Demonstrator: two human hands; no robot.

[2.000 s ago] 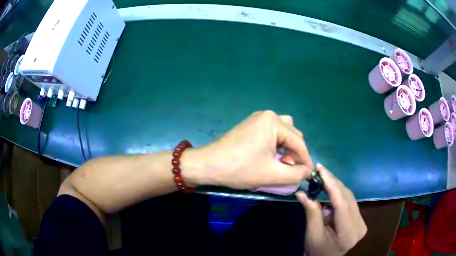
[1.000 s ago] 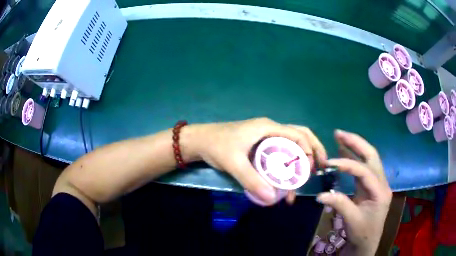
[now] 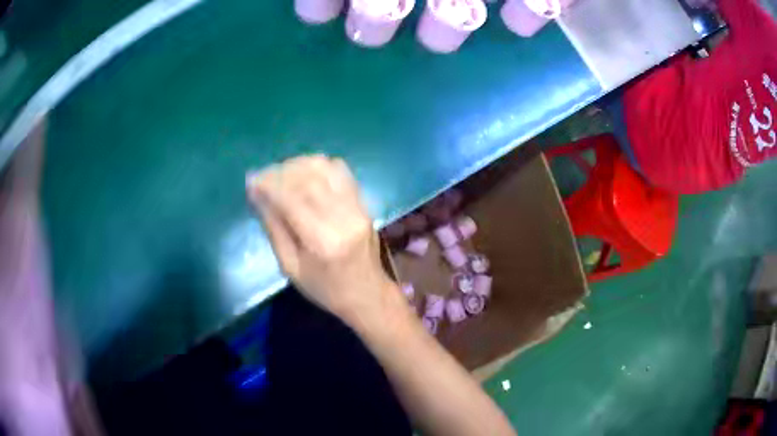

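Observation:
My right hand (image 3: 311, 213) is over the green bench near its front edge, blurred, with its fingers curled in. Whether it holds the black test connector cannot be seen. A large blurred pinkish shape (image 3: 34, 298) fills the left edge and is cut off by it. It may be my left arm or hand, but no fingers can be made out. Pink motor units (image 3: 449, 23) stand in a row at the top of the bench, partly cut off. More pink units (image 3: 454, 255) lie loose in an open brown carton (image 3: 520, 255) below the bench edge.
A grey-white board (image 3: 630, 38) lies at the bench's upper right. A person in a red shirt (image 3: 699, 111) is beside it, near a red plastic stool (image 3: 626, 213). A pale rail (image 3: 111, 51) curves along the upper left.
The view has swung right, bringing the carton, stool and co-worker into sight; the white box has left view. The pink unit held in my left hand is no longer clearly seen. My right hand's fingers have closed in.

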